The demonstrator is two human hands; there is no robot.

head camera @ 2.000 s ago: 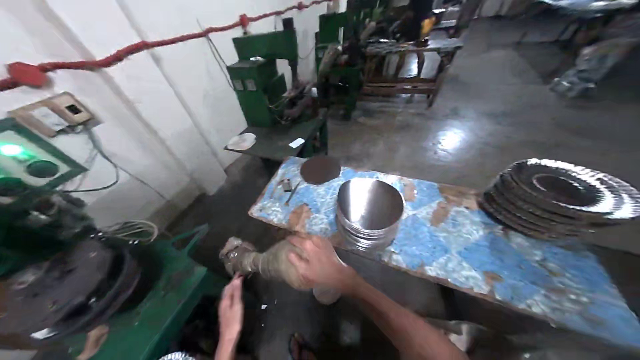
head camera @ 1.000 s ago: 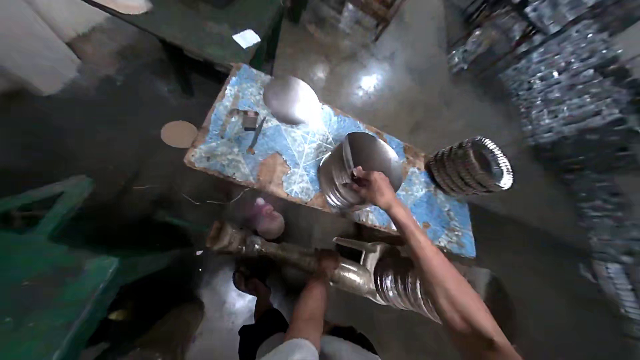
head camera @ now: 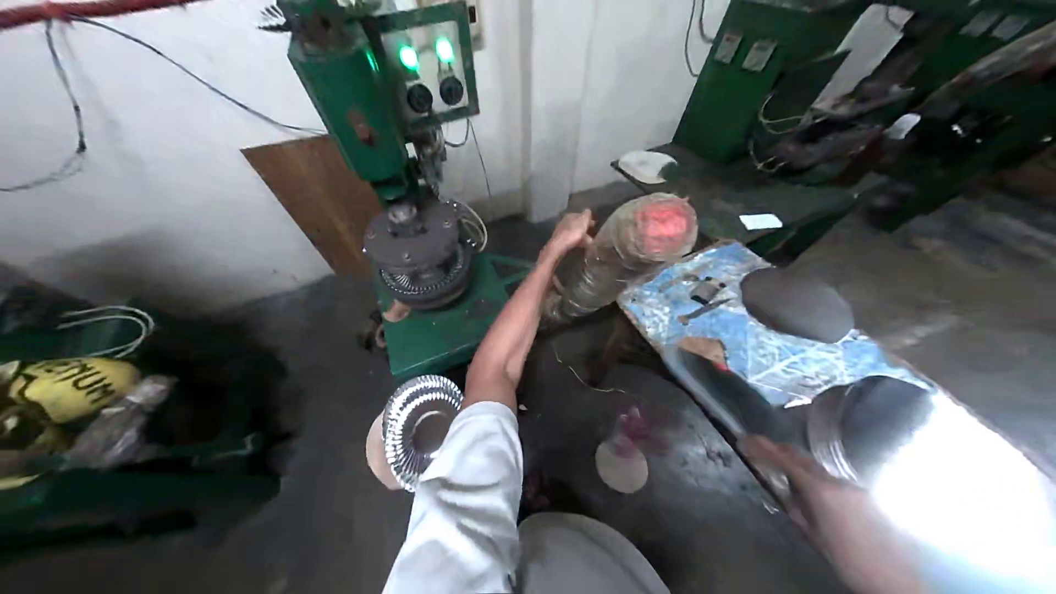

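Observation:
My left hand [head camera: 571,233] reaches forward beside a plastic-wrapped cylindrical stack [head camera: 598,268] with a reddish end; whether it touches the stack or grips something is unclear. My right hand [head camera: 813,495], blurred, holds a thin round metal sheet [head camera: 714,388] by its edge, tilted over the blue worktable's near side [head camera: 759,351]. Beside that hand stands a stack of shiny metal discs [head camera: 879,421], partly lost in glare. A green press [head camera: 351,115] with dark round tooling [head camera: 417,239] is at the left; a fluted metal ring shows in the tooling. Below lies a fluted metal plate [head camera: 412,425].
A dark disc [head camera: 796,304] and a small tool [head camera: 705,304] lie on the worktable. A pale disc [head camera: 621,466] is on the floor. Another green machine [head camera: 742,66] stands behind. At the left, a green bench [head camera: 124,495] bears a yellow bag [head camera: 74,388].
My right hand was at the disc stack; it now holds a sheet away from it. My left hand has moved from low near my lap to reach forward. The view has swung left.

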